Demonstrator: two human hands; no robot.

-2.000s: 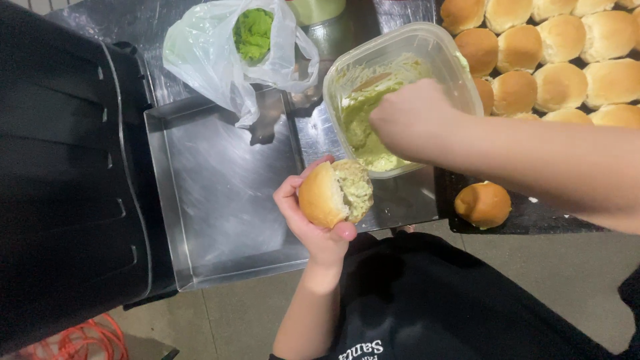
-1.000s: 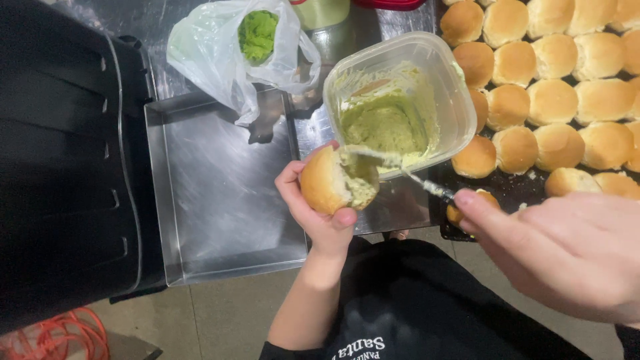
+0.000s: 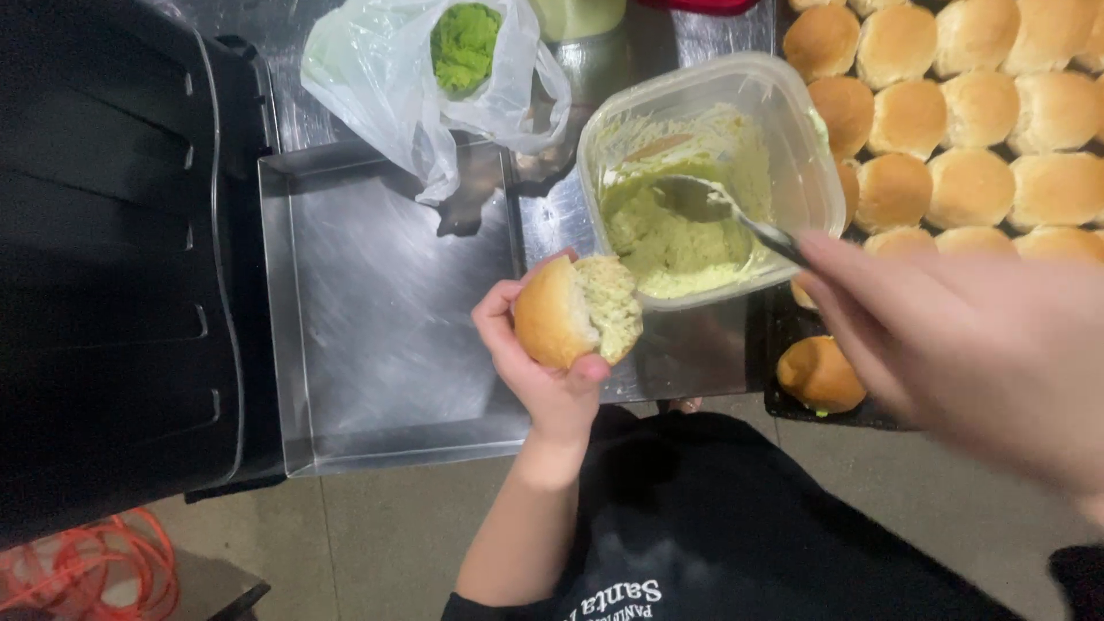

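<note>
My left hand [image 3: 552, 371] holds a split bread roll [image 3: 552, 315] whose cut side, turned right, is covered with a pale green creamy spread [image 3: 611, 306]. Just right of the roll is a square clear plastic tub [image 3: 802, 164] with more of the green spread [image 3: 673, 233] in it. My right hand [image 3: 940, 336], partly blurred, grips the dark handle end of a metal spoon [image 3: 772, 237]. The spoon's bowl is inside the tub, over the spread, and bears some of it.
A shallow metal tray [image 3: 388, 310] lies left of the roll, beneath part of a white plastic bag [image 3: 371, 69] with green leaves [image 3: 466, 47]. Rows of bread rolls [image 3: 970, 185] fill a dark tray at right; one roll [image 3: 819, 373] sits near its edge. A black crate [image 3: 103, 259] stands far left.
My right hand came out of the tub to the roll with the spoon, and the spoon is now back over the tub. My left hand keeps holding the roll in about the same place.
</note>
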